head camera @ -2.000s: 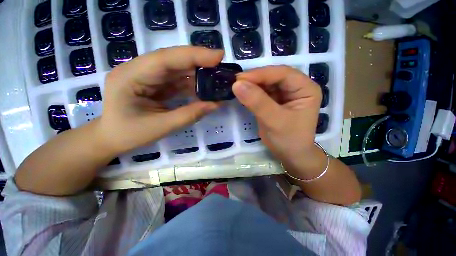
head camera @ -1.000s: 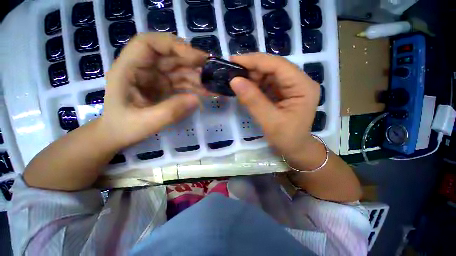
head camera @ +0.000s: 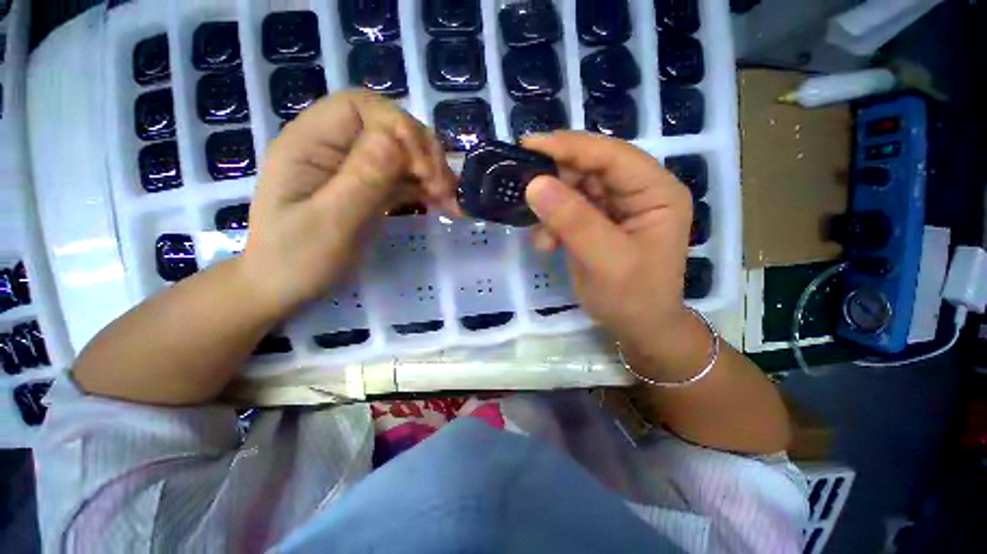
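My right hand (head camera: 617,216) holds a black glossy housing (head camera: 500,186) between thumb and fingers above the tray. Its face with a small group of dots is turned up, slightly tilted. My left hand (head camera: 336,189) is beside the housing's left edge, thumb and fingers drawn together. A tiny pale spot shows near its fingertips; I cannot tell what it is. A whitish translucent adhesive sheet (head camera: 438,268) with groups of tiny dark dots lies across the tray's lower pockets.
The white blister tray (head camera: 81,206) holds rows of black housings, some hidden by my hands. A brown board (head camera: 788,173), white pen or syringe (head camera: 844,87) and blue controller box (head camera: 890,227) with a clear tube are at the right. More housings show at the far left edge.
The housing has turned from a tilted pose to show its dotted face. My left hand, which was on the housing's left side at first, has let go and its fingers have drawn together.
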